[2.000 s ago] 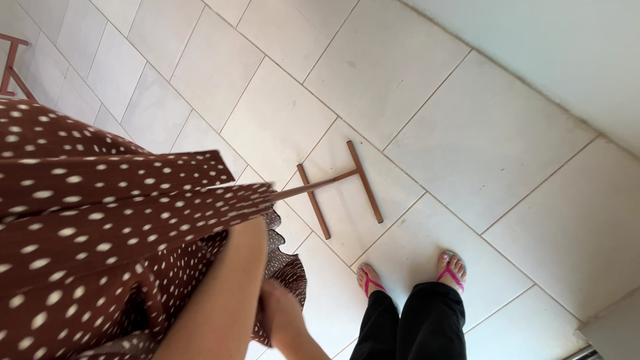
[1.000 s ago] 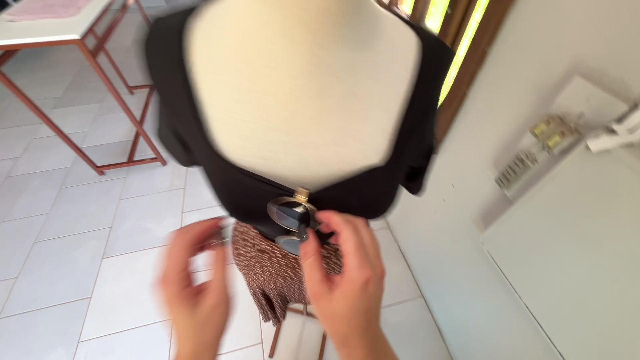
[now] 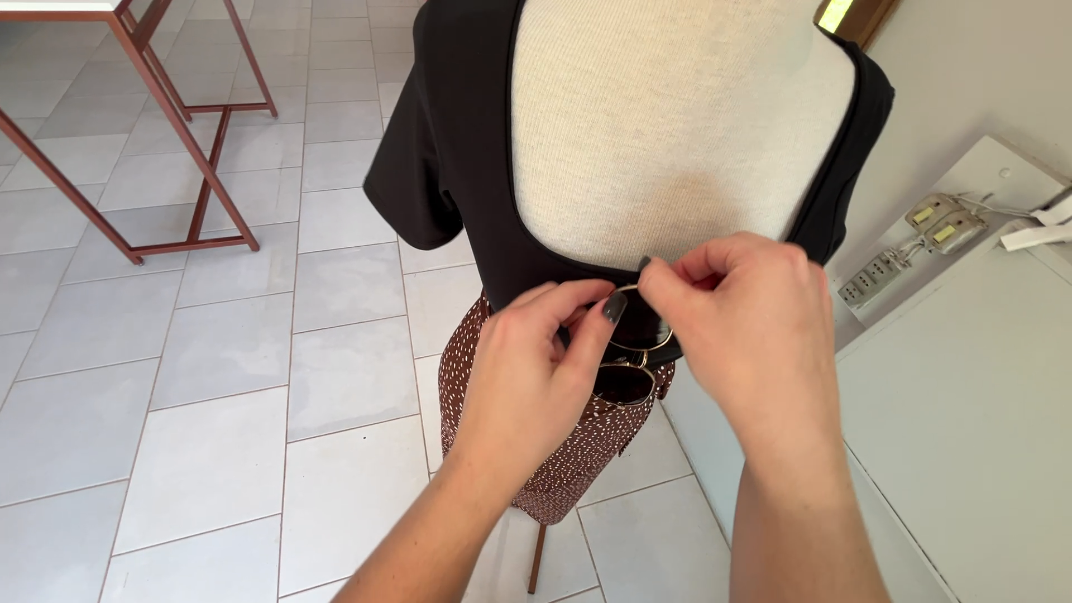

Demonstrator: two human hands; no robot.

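Observation:
A dress form (image 3: 670, 126) wears a black short-sleeved top (image 3: 469, 151) with a deep scooped opening, and a brown skirt with white dots (image 3: 553, 477) below it. Wire-rimmed sunglasses (image 3: 624, 385) with dark lenses hang at the lower edge of that opening, one lens above the other. My left hand (image 3: 536, 360) is at their left side, thumb and forefinger pinched by the upper rim. Close beside it, my right hand (image 3: 745, 318) has its fingertips at the upper rim and the top's edge. The fingers hide what exactly each hand pinches.
A table with a white top and reddish-brown metal legs (image 3: 180, 151) stands at the left on the tiled floor (image 3: 352, 368). At the right, sockets and plugs (image 3: 942, 230) with cables are on the wall above a pale panel (image 3: 971, 402). A thin brown stand leg (image 3: 538, 557) shows below the skirt.
Both hands have come from the dotted cloth to the sunglasses at the black top. Since a second ago my left hand has moved right, close to my right hand. The view has swung up from the floor.

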